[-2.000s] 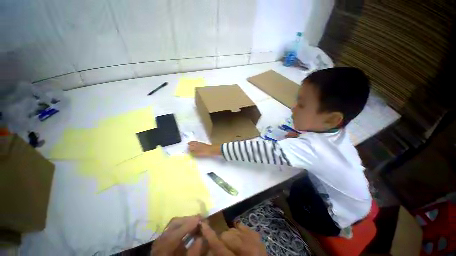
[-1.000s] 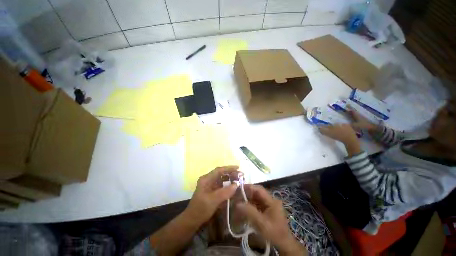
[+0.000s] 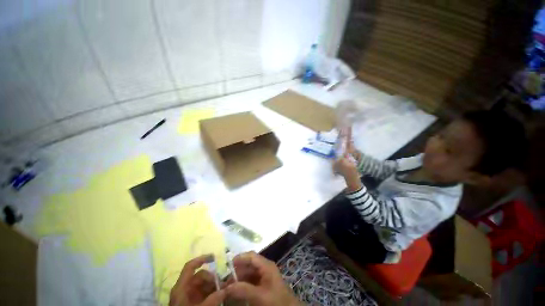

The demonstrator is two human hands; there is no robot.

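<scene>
My left hand (image 3: 192, 282) and my right hand (image 3: 258, 280) are close together at the bottom edge, in front of the table's near edge. Each hand pinches a part of a thin white cable (image 3: 232, 266). Two short, roughly upright white lengths show between the fingers; the rest of the cable is hidden or cut off by the frame's edge. A green-silver utility knife (image 3: 242, 230) lies on the table just beyond my right hand. A bulk carton full of tangled white-grey cables (image 3: 322, 276) stands below the table edge at the right.
Yellow sheets (image 3: 98, 209) and two black rectangles (image 3: 160, 183) lie on the left. An open small carton (image 3: 239, 146) and flat cardboard (image 3: 300, 110) are farther back. A seated person (image 3: 412, 197) at the right handles something beside a blue-white box (image 3: 320, 146).
The view has swung to the right and blurred. The hanging cable loop seen earlier is out of sight, and my hands hold two white lengths apart. The person's hands have risen off the table.
</scene>
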